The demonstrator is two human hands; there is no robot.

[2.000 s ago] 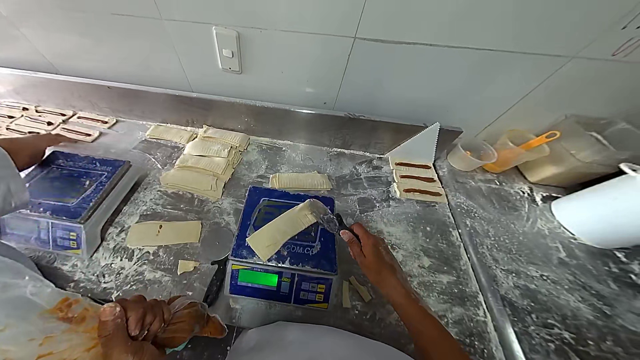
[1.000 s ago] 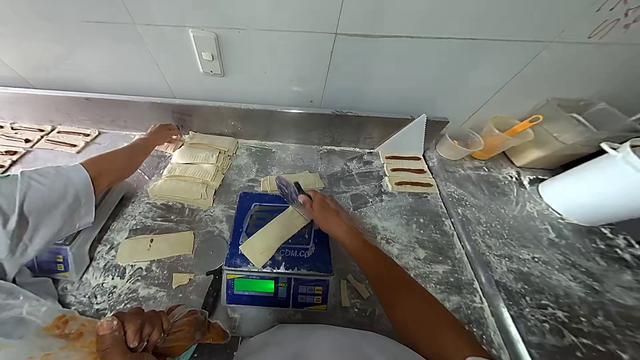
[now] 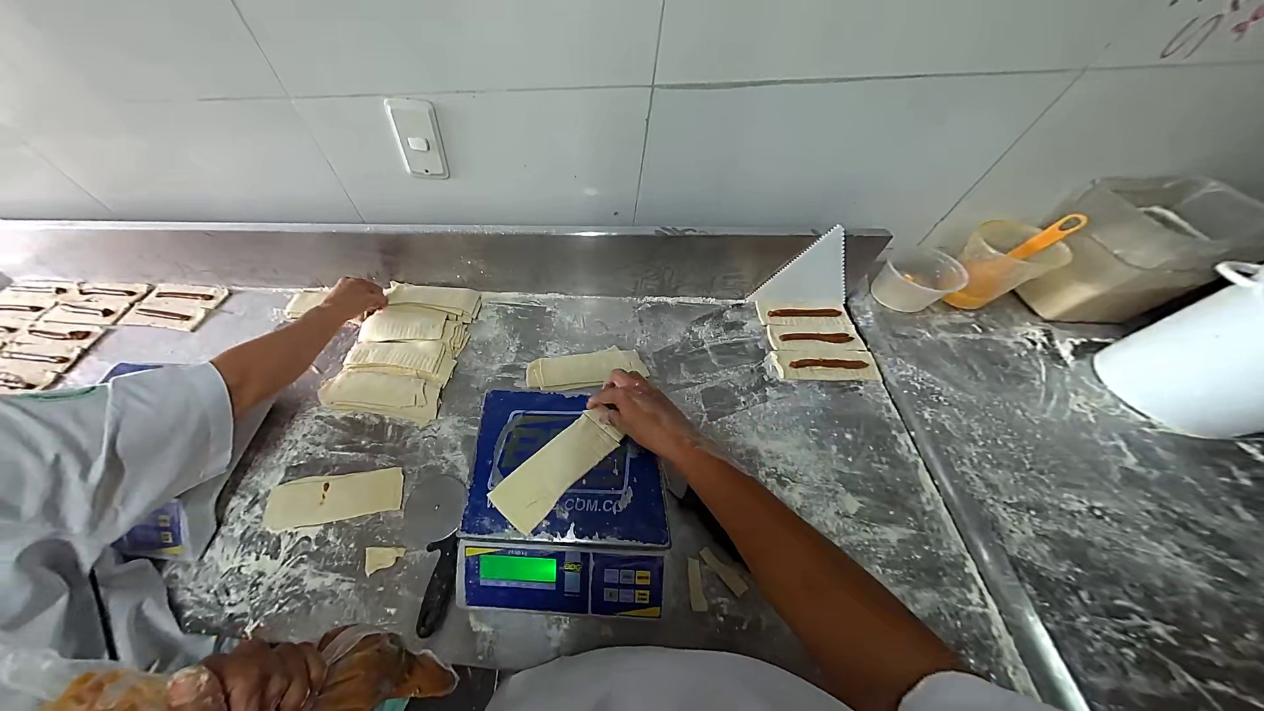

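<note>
My right hand [image 3: 637, 410] pinches the upper end of a pale dough strip [image 3: 553, 474], which lies slanted over the blue digital scale [image 3: 573, 538]. Just behind the hand is a small pile of dough strips [image 3: 578, 368]. A tool's black handle [image 3: 716, 518] shows right of the scale, partly under my forearm. Left of the scale lies a round-bladed tool with a black handle [image 3: 437, 592]. My left hand is not in view. At the bottom left, a hand [image 3: 267, 676], seemingly the co-worker's, grips a plastic bag of orange-brown filling [image 3: 380, 671].
The co-worker's other hand [image 3: 355, 296] touches stacked dough strips [image 3: 395, 360]. A single strip [image 3: 334, 499] lies below them. Filled pieces [image 3: 74, 311] are far left, and three [image 3: 820, 338] at right by a notched white scraper [image 3: 815, 272]. Plastic cups [image 3: 918, 281] and a white container [image 3: 1185, 360] stand right.
My right hand has let go of the bladed tool and taken hold of the dough strip on the scale. The co-worker's hand has moved from the far left to the stacks.
</note>
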